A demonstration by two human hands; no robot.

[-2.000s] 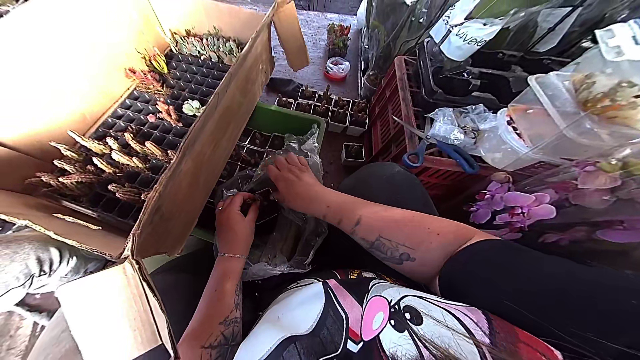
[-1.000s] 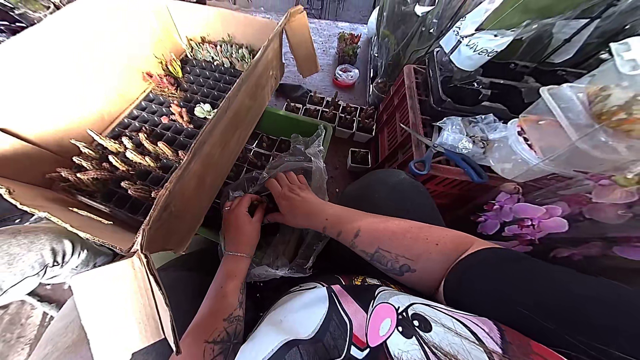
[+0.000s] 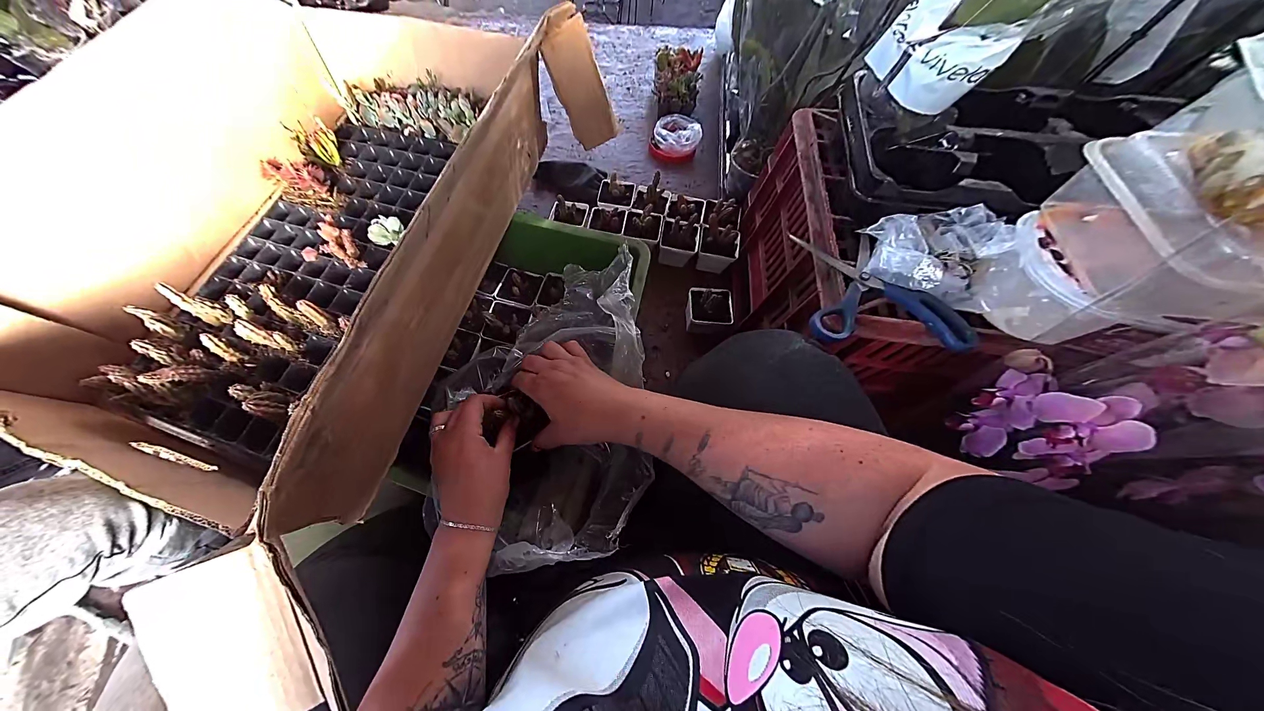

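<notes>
My left hand (image 3: 471, 449) curls its thumb and fingers around a small dark pot with a plant, whose details are mostly hidden. Against the right side of that pot rests my right hand (image 3: 576, 395), fingers bent. Both are over a clear plastic bag (image 3: 583, 504) in my lap, its crumpled upper edge reaching over a green crate (image 3: 553, 237). Small square pots (image 3: 516, 286) with little plants stand in the crate, just beyond my hands. To the left, a cardboard box (image 3: 415, 257) holds black cell trays (image 3: 385, 163) with cactus-like cuttings (image 3: 262, 326) and rosette succulents (image 3: 420, 107).
More small white pots (image 3: 681, 232) stand beyond the crate, with one pot (image 3: 709, 308) apart. Blue-handled scissors (image 3: 889, 296) lie on a red plastic crate (image 3: 800, 207) at the right, near clear plastic tubs (image 3: 1057, 257) and pink orchids (image 3: 1076, 420). A red-rimmed container (image 3: 675, 138) sits farther back.
</notes>
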